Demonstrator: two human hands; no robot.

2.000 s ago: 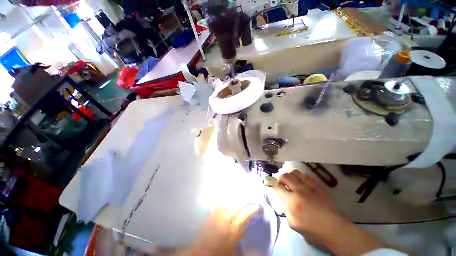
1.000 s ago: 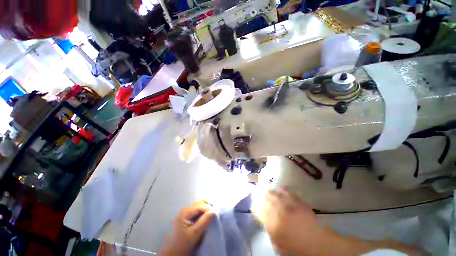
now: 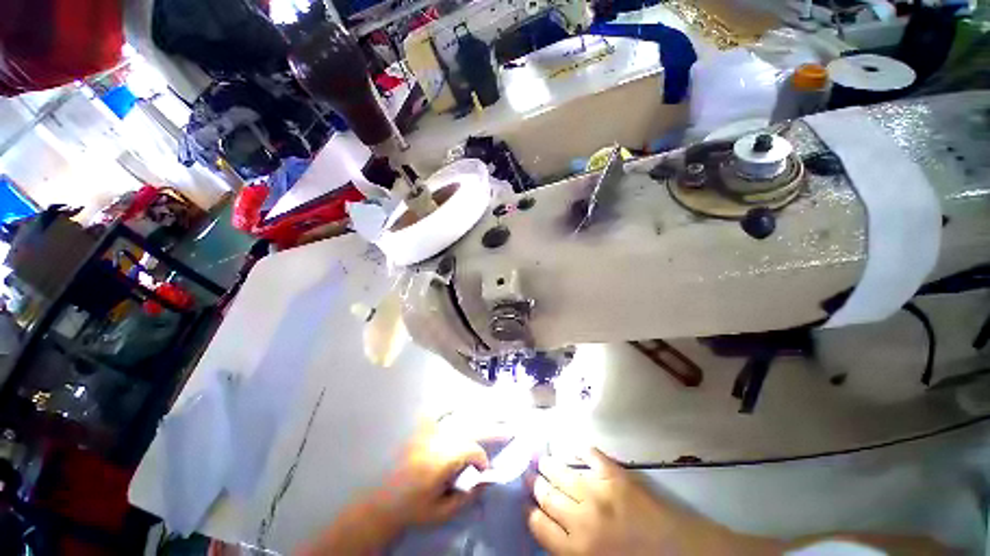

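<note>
A pale blue-grey fabric piece (image 3: 494, 510) lies in front of the sewing machine's needle area, its upper part washed out by the lamp. My left hand (image 3: 429, 478) pinches its left side between thumb and fingers. My right hand (image 3: 592, 505) is at its right side with fingers bent; its fingertips touch the fabric. The presser foot area (image 3: 532, 380) is under bright glare, so the needle is hard to make out. The off-white machine arm (image 3: 673, 261) runs to the right above my right hand.
A white tape roll (image 3: 440, 223) sits above the machine head. Red-handled snips (image 3: 668, 362) lie under the arm. More pale fabric pieces (image 3: 201, 451) lie on the table's left (image 3: 358, 434). Thread cones (image 3: 803, 92) stand behind the arm. A dark rack (image 3: 109, 282) is at far left.
My left hand has moved slightly right and nearer my right hand, still with the fabric. My right hand has lowered a little. The camera view has shifted slightly.
</note>
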